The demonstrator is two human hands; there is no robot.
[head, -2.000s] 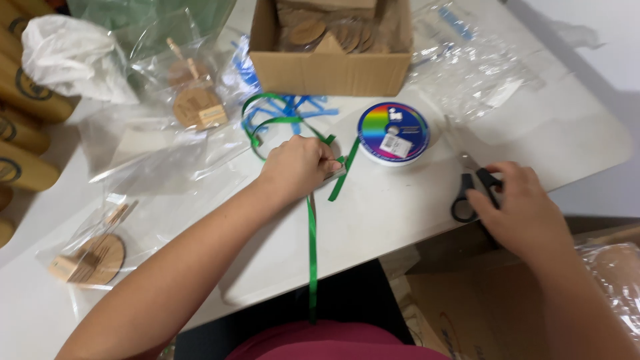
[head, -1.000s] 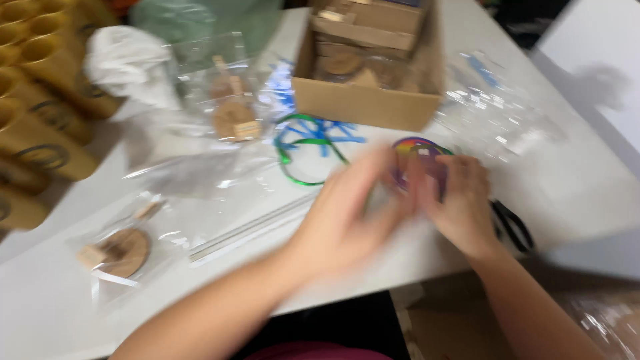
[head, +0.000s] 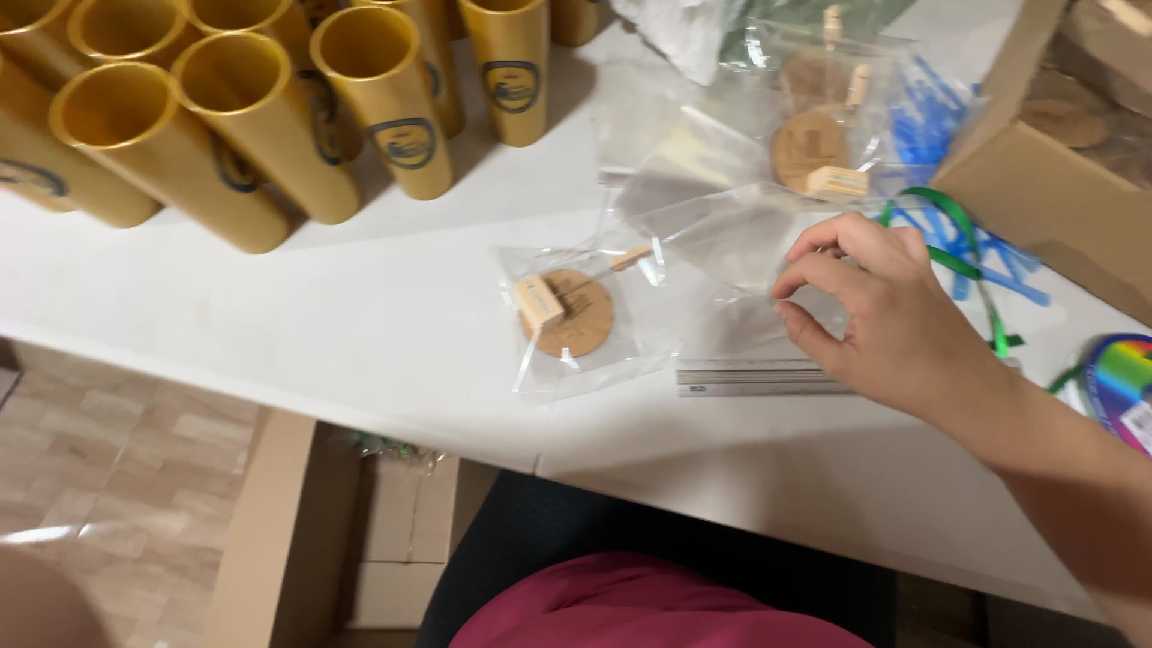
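Note:
My right hand (head: 868, 310) reaches in from the right, fingers curled and apart with nothing between them, over clear plastic bags (head: 720, 234) and a clear ruler (head: 765, 378). My left hand is out of view; a blurred skin-toned shape (head: 40, 598) shows at the lower left corner. Left of my right hand, a bagged round wooden disc (head: 585, 319) lies with a small wooden block (head: 540, 303). Behind the hand lie another bagged disc (head: 810, 148), a green ribbon (head: 949, 211) and blue strips (head: 1012, 270). A ribbon spool (head: 1120, 378) is cut off at the right edge.
Several gold tubes (head: 382, 108) stand at the back left of the white table (head: 297, 315). An open cardboard box (head: 1053, 202) holds wooden discs at the upper right. Another cardboard box (head: 261, 540) sits below the table's front edge.
The view has swung left. My hands were close together near the spool one second ago; now my right hand is apart, over the bags and ruler, and my left hand has left view.

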